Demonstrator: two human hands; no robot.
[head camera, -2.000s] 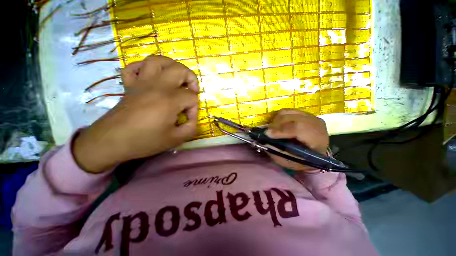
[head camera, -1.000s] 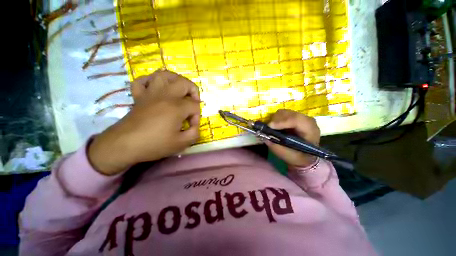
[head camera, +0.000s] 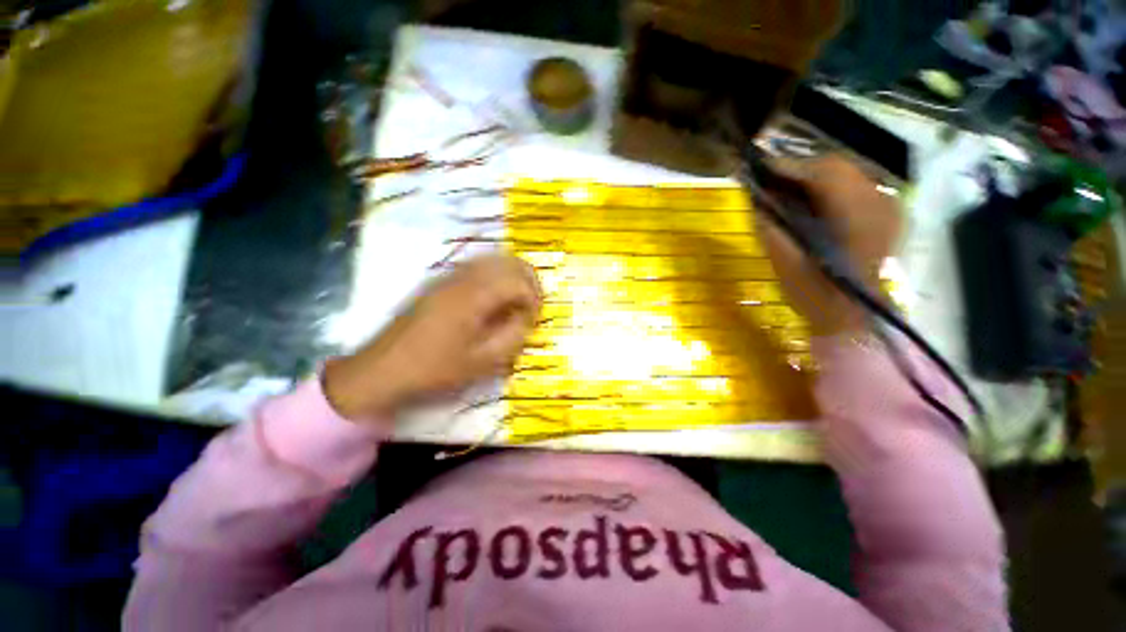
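The yellow flexible circuit panel (head camera: 630, 358) lies on the white board with strong glare. Short lead wires (head camera: 463, 220) stick out past its left edge. My left hand (head camera: 488, 315) rests curled on the panel's left edge; whether its fingers hold anything is hidden. My right hand (head camera: 846, 216) is raised at the back right, blurred, around the black soldering iron (head camera: 809, 235), whose cable runs down to the right. The iron's front end is over the open brown box (head camera: 692, 99); its tip is too blurred to make out.
A round tin (head camera: 561, 94) stands on the board left of the box. A dark flat phone-like rectangle (head camera: 858, 130) lies behind my right hand. The black station (head camera: 1019, 290) is at right with a green spool (head camera: 1087, 198). Yellow sheets (head camera: 111, 99) lie far left by a blue edge (head camera: 148, 216).
My right hand has lifted the iron from the panel's near edge to the box at the back. The view has widened. The left hand stays at the panel's left side.
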